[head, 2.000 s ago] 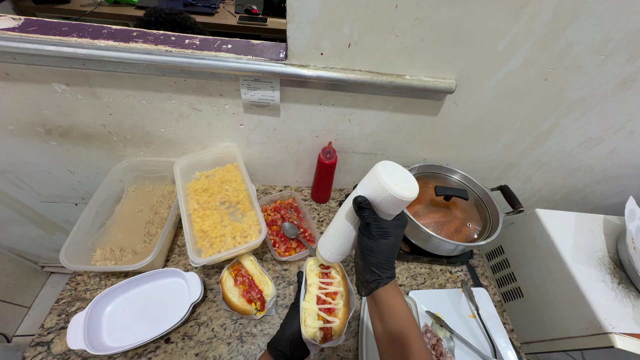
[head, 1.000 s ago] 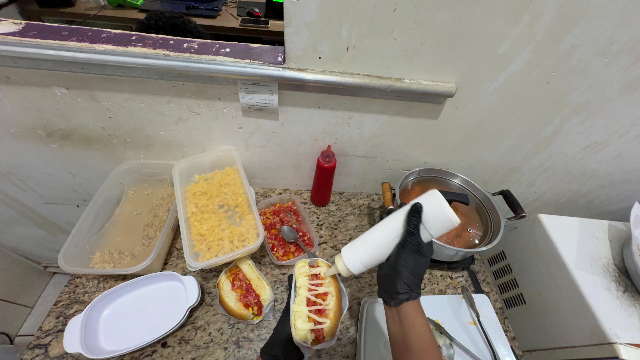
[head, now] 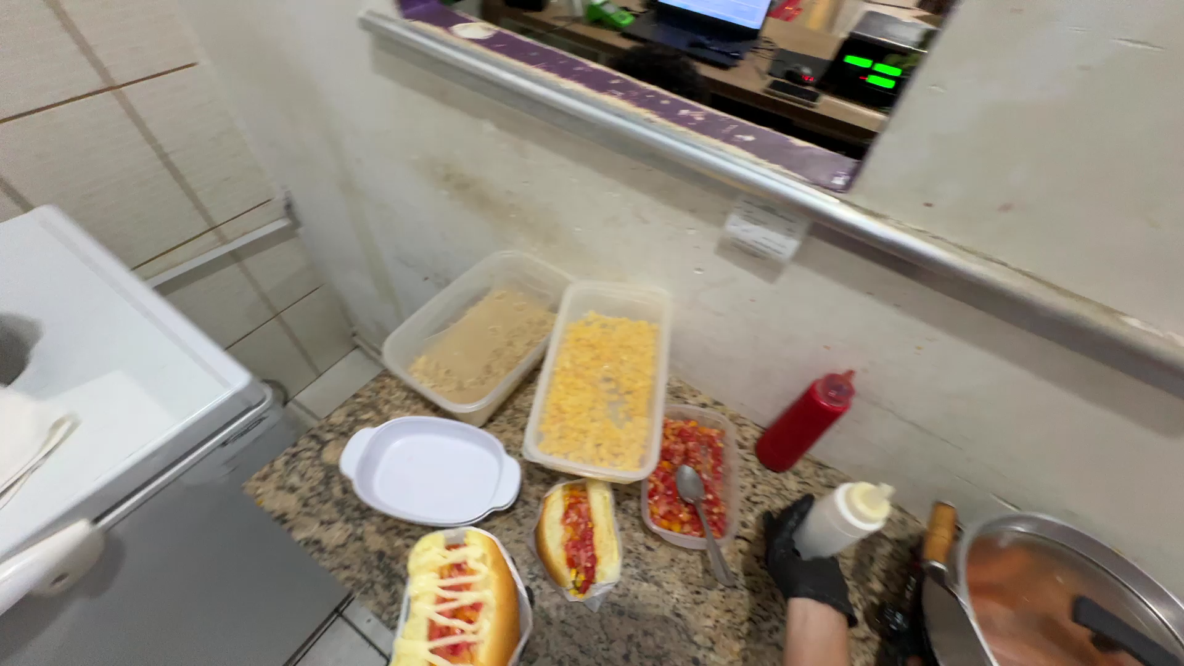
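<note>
My right hand [head: 803, 564], in a black glove, grips a white squeeze bottle [head: 844, 518] that stands nozzle up near the wall, right of the tomato tub. At the bottom left, a hot dog [head: 461, 601] in a wrapper carries zigzag lines of white sauce; the left hand that held it is almost wholly hidden, with only a dark bit at the wrapper's right edge. A second hot dog [head: 579, 541], topped with red chopped tomato, lies on the granite counter. A metal spoon [head: 691, 486] rests in the tub of chopped tomato [head: 731, 462].
Behind are a plastic container of shredded food [head: 486, 338] and one of yellow corn-like pieces [head: 606, 388]. A white oval dish [head: 430, 472] sits at left. A red squeeze bottle [head: 800, 425] stands by the wall. A lidded pot [head: 1045, 592] is at right, a white appliance [head: 120, 370] at left.
My right hand has tipped the white bottle upright and brought it away from the hot dog. The sauced hot dog has moved left, in front of the oval dish. The view has swung left.
</note>
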